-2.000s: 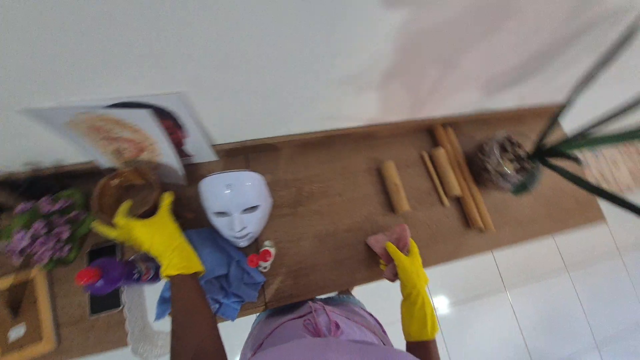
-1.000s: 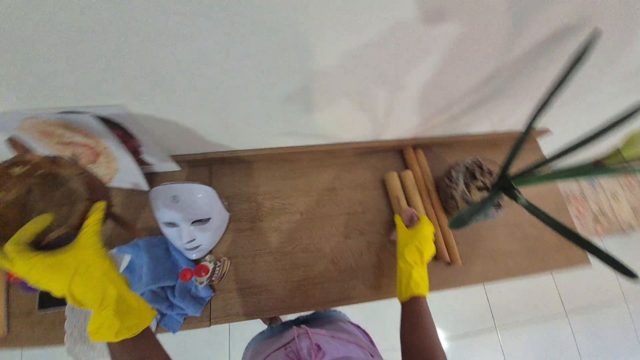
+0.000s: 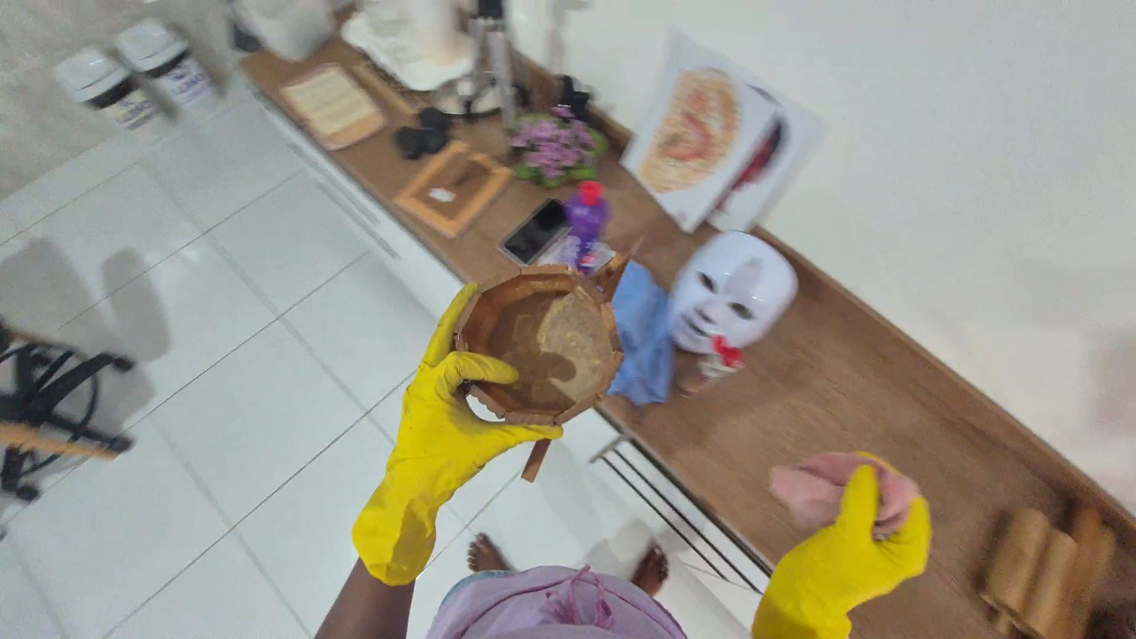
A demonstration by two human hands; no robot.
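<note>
My left hand (image 3: 461, 399), in a yellow rubber glove, grips a brown many-sided wooden bowl (image 3: 541, 346) by its rim, held up with the inside showing. A crumpled pink cloth (image 3: 839, 486) is in my right hand (image 3: 856, 550), gloved in yellow too, above the brown wooden counter (image 3: 799, 417). Beyond the bowl lie a blue cloth (image 3: 641, 333) and a white face mask (image 3: 735, 288), with a small red-and-white figure (image 3: 721, 357) at the mask's chin. A purple bottle with a red cap (image 3: 586, 222) stands by a dark phone (image 3: 535, 231).
Wooden rollers (image 3: 1034, 568) lie at the counter's right end. Along the wall are two leaning pictures (image 3: 701, 133) and pink flowers (image 3: 555, 146). A wooden frame (image 3: 453, 188) lies near the front edge. A wheeled chair base (image 3: 62, 399) and two white-lidded tubs (image 3: 124, 80) are at left.
The view has swung far to the left. My right hand has left the wooden rollers with the pink cloth. The bowl, in my left hand one second ago, is now held out in front of the counter.
</note>
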